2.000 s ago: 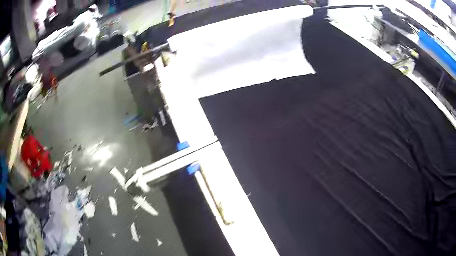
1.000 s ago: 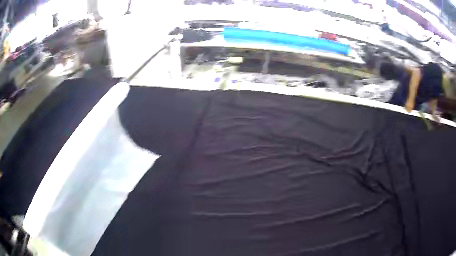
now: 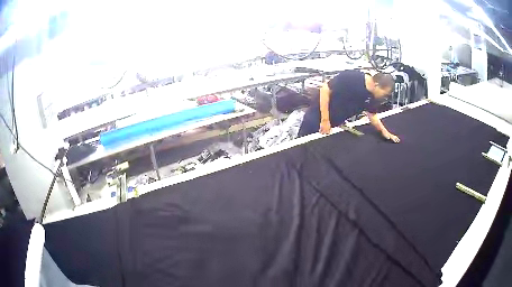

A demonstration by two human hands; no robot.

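Black fabric (image 3: 224,224) covers the long cutting table, with soft folds near the middle and long diagonal creases towards the near edge. At the lower left, the end of the white interlayer roll (image 3: 35,255) shows, with a piece of pale interlayer (image 3: 56,272) beside it on the fabric, cut off by the picture's edge. Neither of my hands is in view.
Another person (image 3: 351,101) leans over the table's far edge, one hand on the fabric. Yellow bars lie along the near edge (image 3: 470,191) and far edge (image 3: 352,130). A small pale sheet (image 3: 496,152) lies at the right. A blue roll (image 3: 168,123) rests behind.
The view has swung right along the table. The white roll has slid to the lower left corner of the picture, and the other person and the table's right end now show.
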